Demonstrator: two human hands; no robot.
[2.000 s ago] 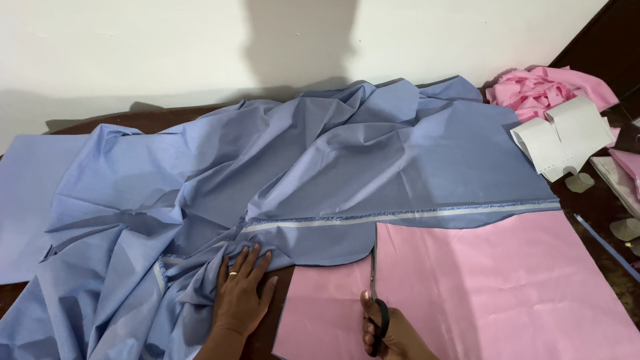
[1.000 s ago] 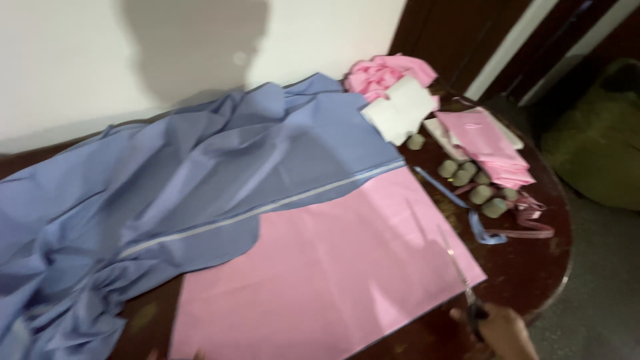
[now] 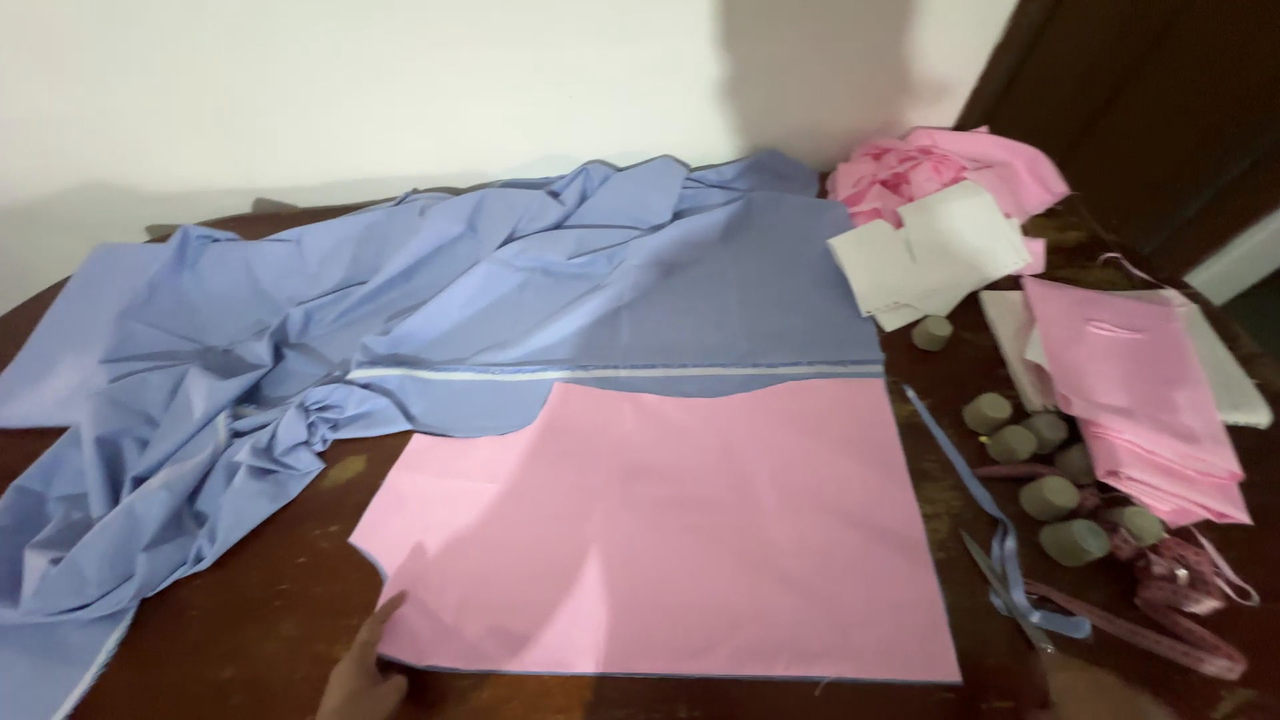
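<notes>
A pink cloth piece with curved cut edges lies flat on the dark wooden table, a thin blue edge showing beneath it. My left hand is at its lower left corner, fingertips touching the edge, thumb and forefinger apart. At the bottom right, my right hand is blurred and partly out of view. Just above it are the scissors, blades pointing up and left beside a blue strip; whether the hand grips them cannot be told. Rumpled blue cloth with a white-edged seam lies behind the pink piece.
White paper pattern pieces lie against bunched pink cloth at the back right. Several grey-green weights, folded pink cloth and a reddish tape are on the right side. A wall stands behind the table.
The scissors, earlier in my right hand at the cloth's curved edge, have moved to the right of the pink piece. My left hand has left the blue cloth and is at the pink corner.
</notes>
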